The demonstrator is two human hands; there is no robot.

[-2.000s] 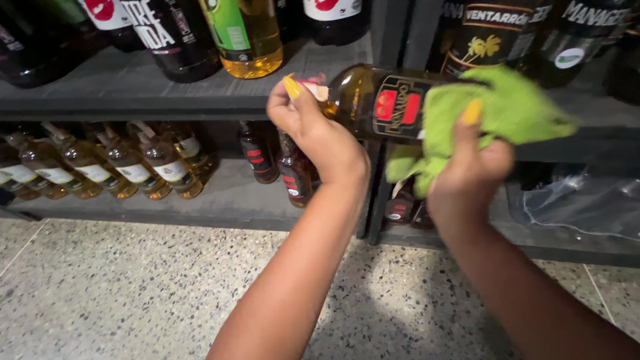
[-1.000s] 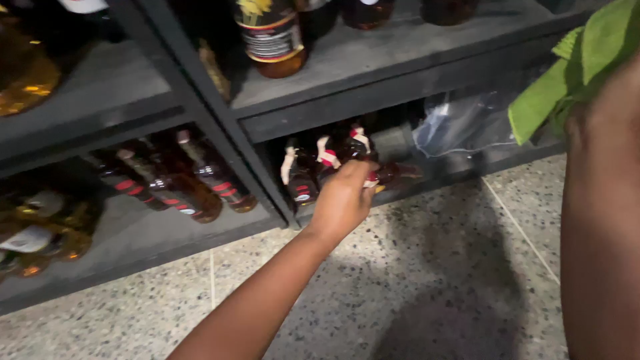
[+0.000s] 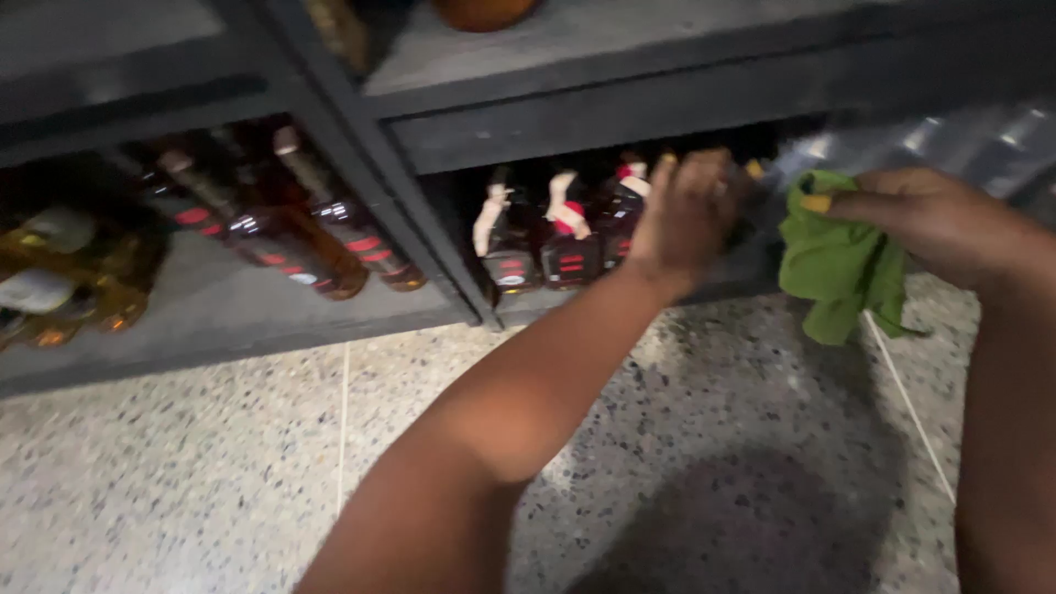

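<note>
My left hand (image 3: 693, 210) reaches into the low shelf compartment, right beside a row of dark glass bottles; it is blurred, and whether its fingers hold anything cannot be told. Nearest to it is a dark bottle (image 3: 620, 227) with a red and white neck piece, partly hidden by the hand. Further left stand another dark bottle with red marks on its label (image 3: 571, 260) and one with a pale strip at its neck (image 3: 511, 266). To the right, outside the shelf front, my right hand (image 3: 924, 219) grips a green cloth (image 3: 841, 264), which hangs down in folds.
A dark upright divider (image 3: 363, 165) parts this compartment from one on the left with amber bottles (image 3: 297, 247) and lighter golden bottles (image 3: 74, 272). Clear plastic (image 3: 924, 148) lies at the right. Above runs a shelf board (image 3: 643, 82); below is a speckled floor (image 3: 223, 462).
Two seconds ago both hands were at a bottle, the cloth around it. Since one second ago, my left hand has moved off the row's right-hand bottles, and the right hand with the cloth has come lower.
</note>
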